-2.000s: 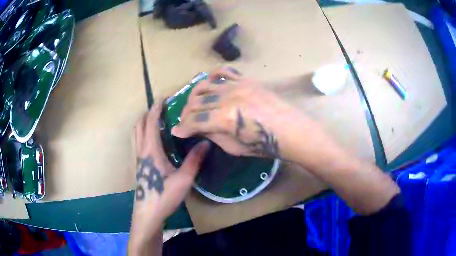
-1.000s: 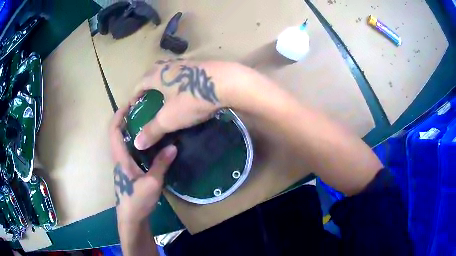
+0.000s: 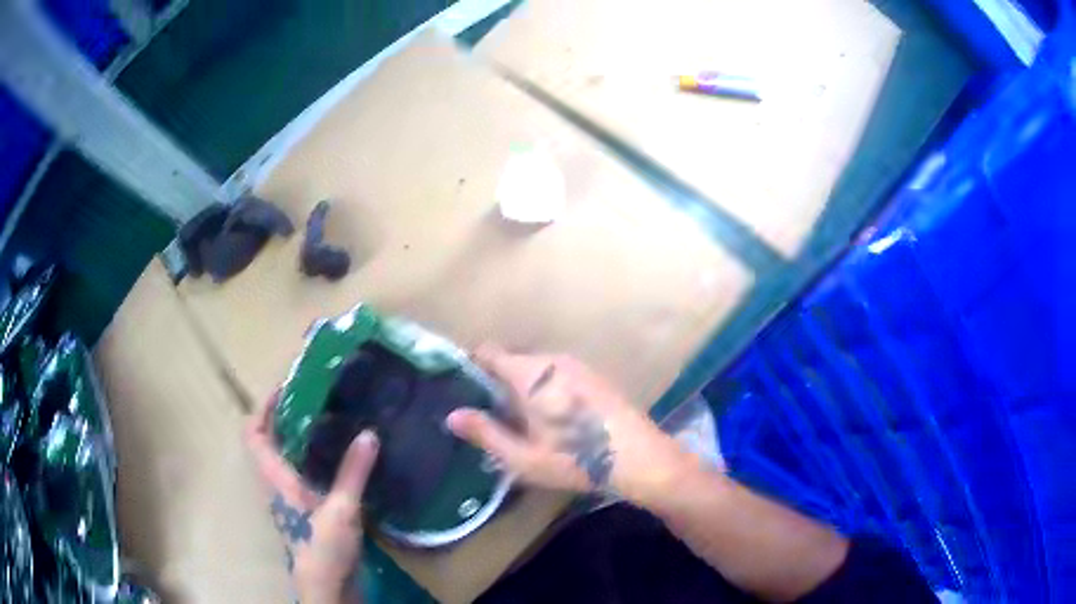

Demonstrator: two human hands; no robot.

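A glossy green car body shell (image 3: pixel 309 383) with a pale rim lies on the cardboard, its black hollow inside facing me. My left hand (image 3: pixel 319 501) holds its left side, thumb over the inside. My right hand (image 3: pixel 555 431) holds its right side, thumb also over the inside. Dark moulded shapes show inside, blurred; I cannot tell loose from fixed parts. Loose black seat pieces (image 3: pixel 234 240) and a single smaller black piece (image 3: pixel 322 244) lie beyond the shell at the upper left.
A white glue bottle (image 3: pixel 531 185) stands beyond the shell. A small yellow and blue tube (image 3: pixel 720 86) lies on the far cardboard (image 3: pixel 814 142). Green shells (image 3: pixel 61 454) are heaped at the left. Blue crates (image 3: pixel 897 354) stand at the right.
My right hand has moved from across the shell to its right side, uncovering more of the inside. The view has turned right, showing more blue crates.
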